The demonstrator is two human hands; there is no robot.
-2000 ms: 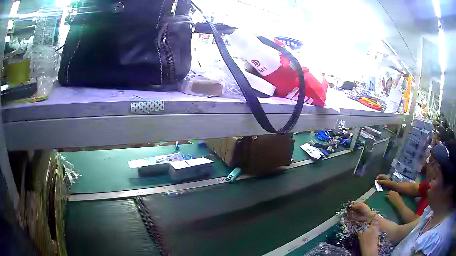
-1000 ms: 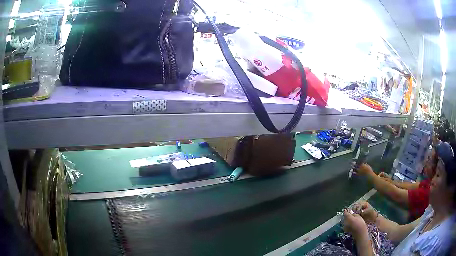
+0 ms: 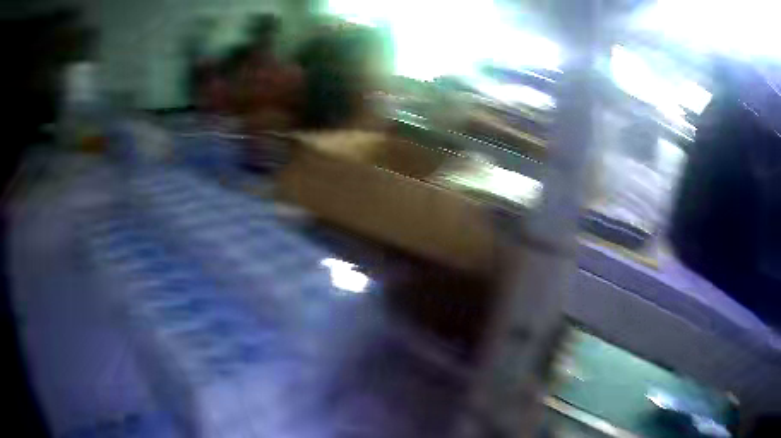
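The frame is strongly blurred. Long rows of white and pale blue retail boxes run along the white table from the lower middle to the far left. A large open brown master carton stands behind the rows. Neither of my hands is in view, so nothing shows as held.
A pale upright post stands right of the carton. The shelf slopes down at the right, with a large dark shape on it. Part of the green conveyor shows below. Blurred reddish and dark shapes, perhaps people, are behind the rows.
The view has swung left from the belt, shelf and seated people to the table with stacked boxes. The dark bag shape is now at the right edge.
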